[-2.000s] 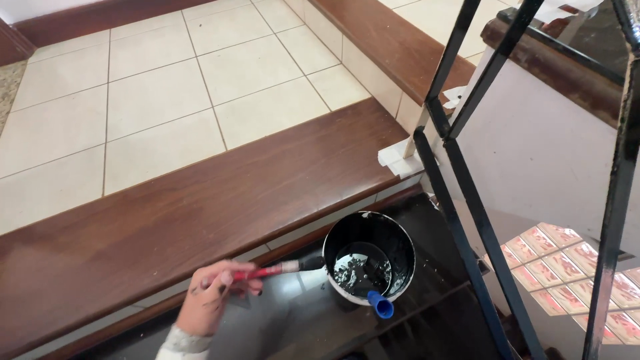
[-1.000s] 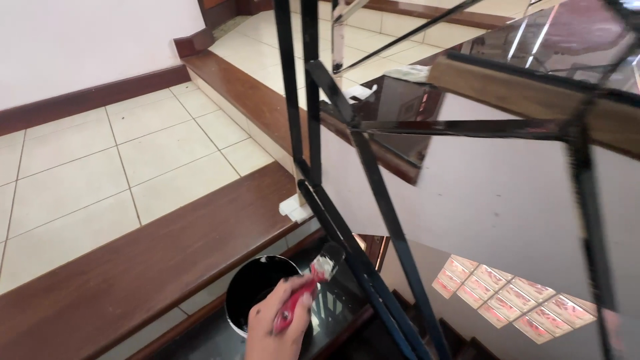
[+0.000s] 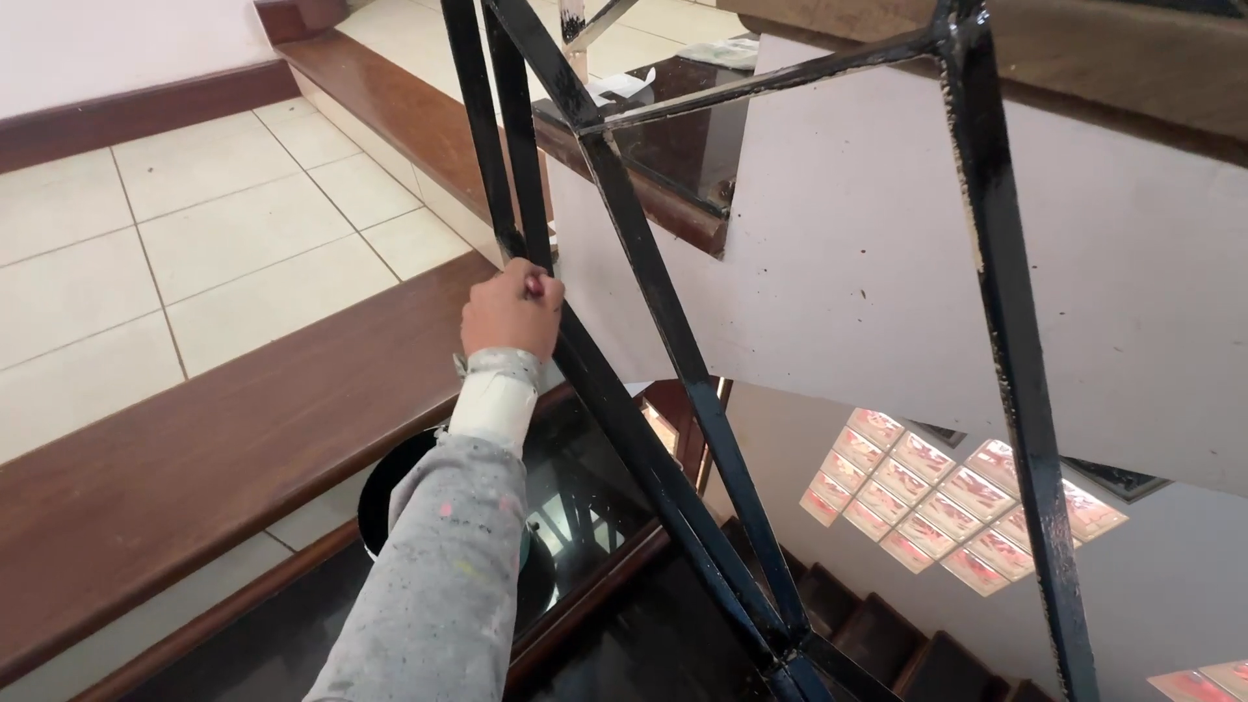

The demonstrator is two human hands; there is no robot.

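Note:
My left hand [image 3: 512, 310] is closed around a paintbrush, whose red handle end [image 3: 533, 285] pokes out between the fingers. The hand is at the black metal bars of a stair railing [image 3: 526, 156], near where bars meet; the bristles are mostly hidden, so contact cannot be told. Below, partly behind my paint-spotted grey sleeve, a black-lined paint bucket [image 3: 380, 492] stands on the dark, glossy step. Another slanted bar [image 3: 643, 253] runs down to the right of the hand. My right hand is not in view.
A brown wooden step edge [image 3: 253, 400] borders cream floor tiles [image 3: 224, 214] at left. A thick black railing post [image 3: 1004, 292] stands at right. Dark stairs [image 3: 877, 634] descend below, beside a pale wall [image 3: 858, 214] and glass blocks [image 3: 926, 497]. White paper [image 3: 624, 88] lies near the upper step.
The left hand, with the brush, has moved from beside and over the bucket up to the railing bars. The view has shifted toward the railing.

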